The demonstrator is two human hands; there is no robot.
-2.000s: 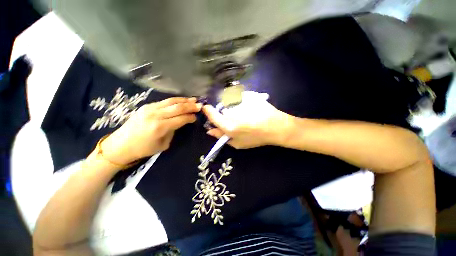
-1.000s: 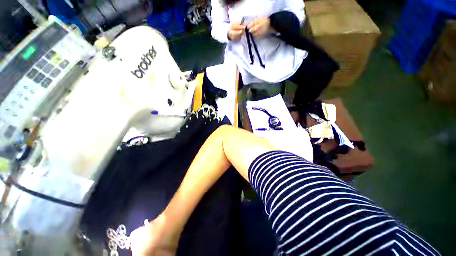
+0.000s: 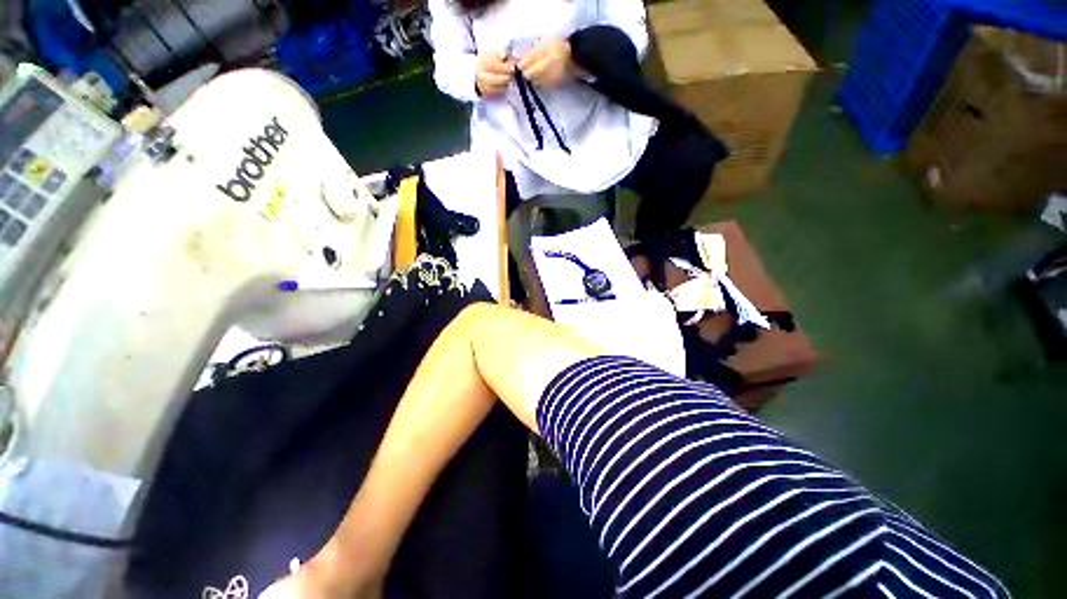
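The black garment panel spreads beside and in front of the off-white sewing machine with "brother" lettering. A pale scalloped embroidered edge shows at its far side, and part of a pale embroidery motif at the bottom edge. My right forearm crosses the cloth from the striped sleeve. My right hand is cut off by the bottom edge; its fingers are not visible. My left hand is out of the picture. The needle area is not visible.
A seated person in white holds thin black strips behind the table. Larger dark-handled scissors lie by a yellow strip. A white sheet bears a dark watch-like item. A brown surface with scraps, cardboard boxes and a blue crate stand right.
The view has swung from both hands at the needle area to the machine's right side. Over the last second the scene has shifted left, and my right hand has slipped further out at the bottom.
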